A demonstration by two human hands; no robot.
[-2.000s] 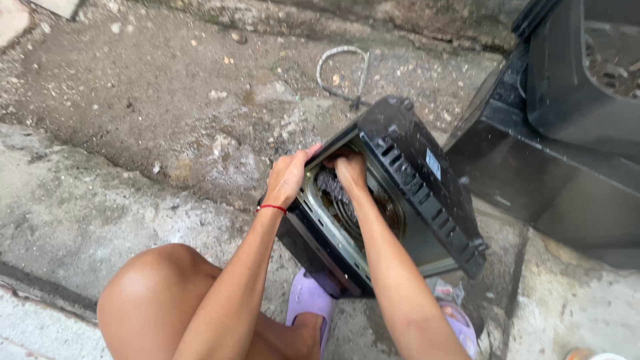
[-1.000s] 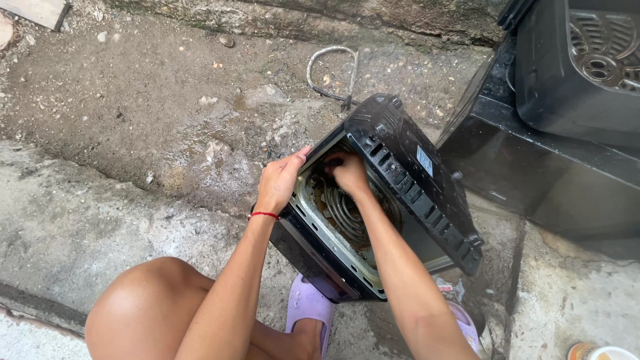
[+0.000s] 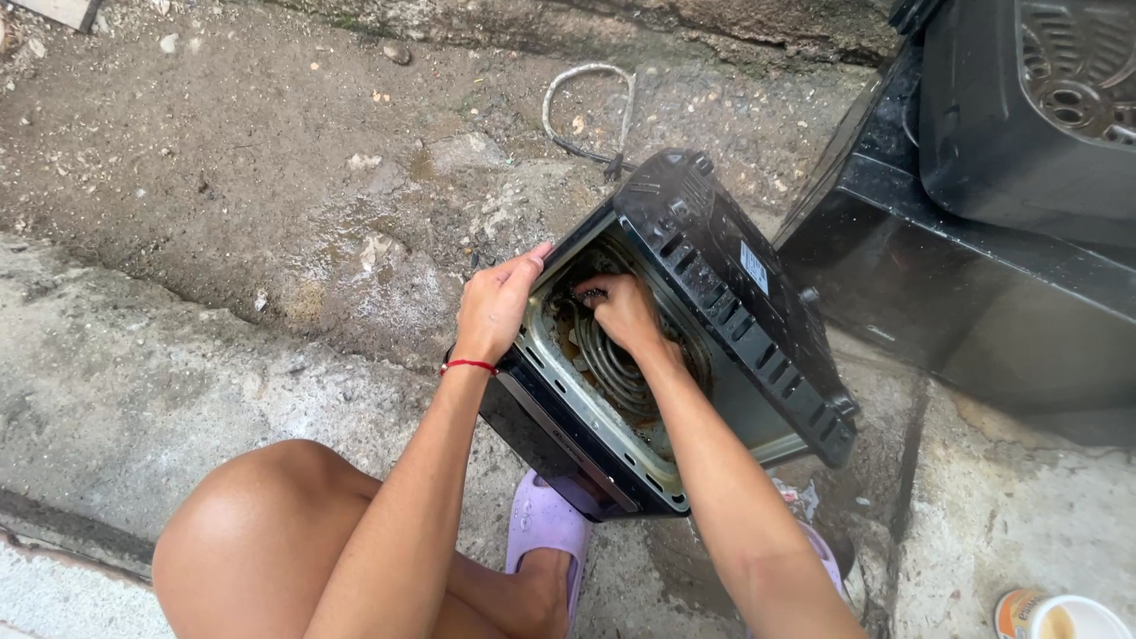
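Observation:
A black air fryer housing lies tilted with its cavity facing up toward me. My left hand, with a red string bracelet at the wrist, grips the upper left edge of its opening. Inside the cavity is my right hand, its fingers closed on a dark metallic scouring pad, of which only a small part shows. The pad is at the upper part of the coiled heating element. Brown residue and liquid lie around the coil.
A power cord loops on the wet, rough ground behind the housing. At the right, a black basket with a slotted tray rests on a black glossy surface. A printed tub stands at bottom right. My purple slipper is beside the housing.
My right hand has shifted within the cavity, and more of the coil shows than two seconds ago. My left hand keeps its grip on the edge.

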